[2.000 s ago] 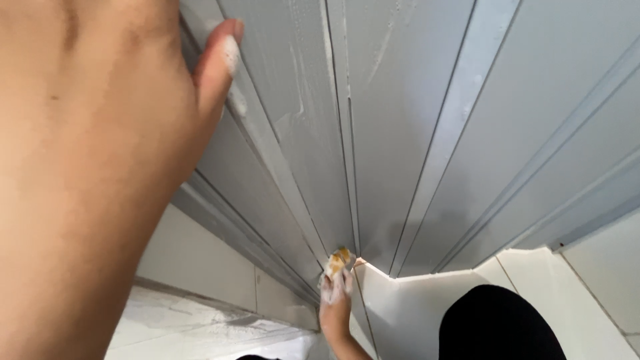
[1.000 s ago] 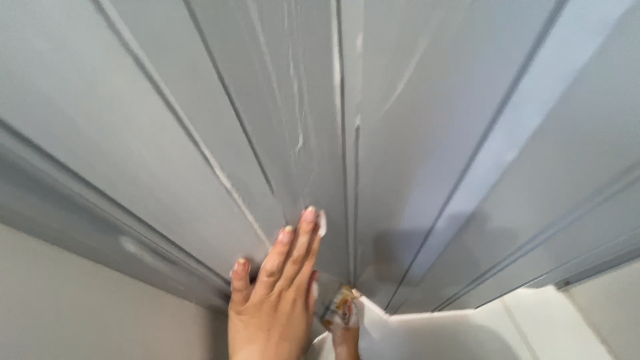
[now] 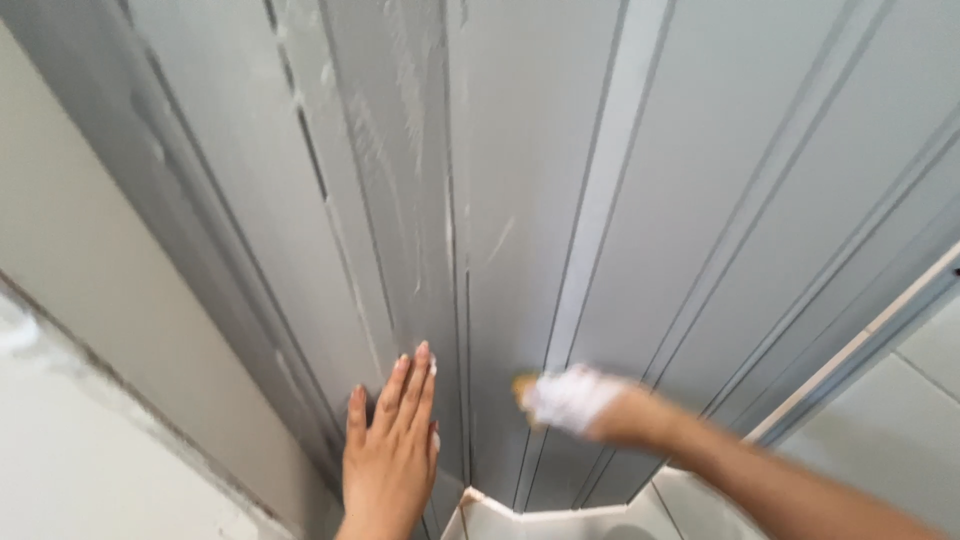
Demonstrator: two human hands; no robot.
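Observation:
My left hand (image 3: pixel 394 439) lies flat against the grey grooved door panel (image 3: pixel 525 187), fingers spread a little and pointing up, with bits of white foam on the fingertips. To its right, my right hand (image 3: pixel 581 401) is covered in white suds and blurred. It holds a yellow sponge (image 3: pixel 525 394) against the lower part of the panel; most of the sponge is hidden by the hand and foam. Thin streaks of foam run down the panel above my left hand.
A pale door frame (image 3: pixel 150 285) runs along the left, with a wet white surface (image 3: pixel 67 420) beyond it. Below the panel is a light tiled floor (image 3: pixel 660 499) with a pale raised edge. More light tiles stand at the lower right.
My right hand has moved with the sponge from the panel's bottom corner up and to the right. My left hand, near the camera at upper left two seconds ago, now rests lower on the panel.

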